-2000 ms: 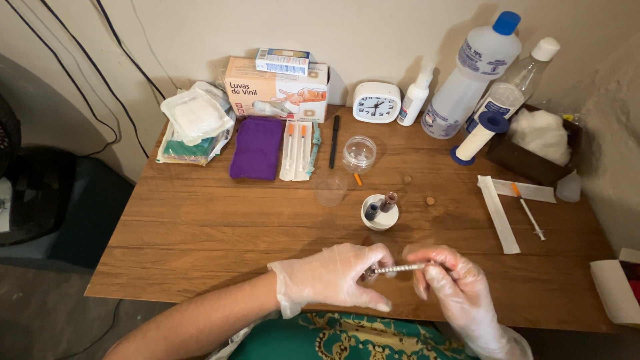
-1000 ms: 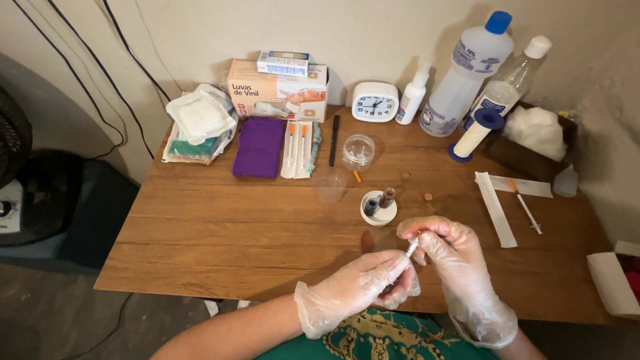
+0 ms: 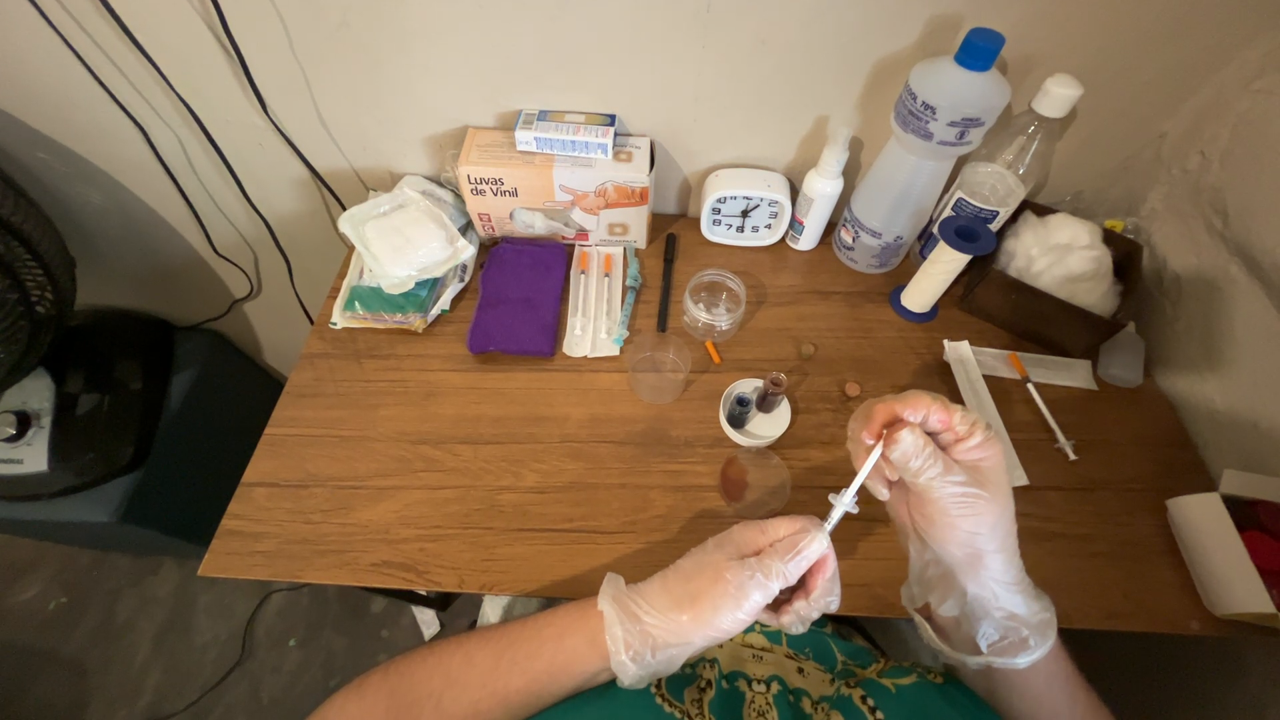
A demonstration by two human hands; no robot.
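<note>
Both of my hands wear clear vinyl gloves above the table's front edge. My left hand (image 3: 735,590) grips the barrel of a small syringe (image 3: 832,515), which slants up to the right. At its upper end, the fingertips of my right hand (image 3: 925,470) pinch what looks like the plunger; the exact part is partly hidden. Behind my hands, a white lid (image 3: 768,437) holds a vial of dark blue liquid (image 3: 739,409) and a vial of reddish-brown liquid (image 3: 771,392). In front of the lid lies a clear disc (image 3: 755,483) with a reddish-brown smear.
A capped syringe (image 3: 1045,405) lies right, by opened wrappers (image 3: 985,412). Along the back stand a glove box (image 3: 560,190), white clock (image 3: 746,207), large alcohol bottle (image 3: 895,170) and cotton box (image 3: 1050,275). Packaged syringes (image 3: 596,300), a purple cloth (image 3: 518,297) and a clear jar (image 3: 714,304) lie nearer.
The syringe has turned from nearly level to a steep slant, and more of its white rod shows. My right hand has risen. The smeared disc, hidden behind my hands at first, is in plain view.
</note>
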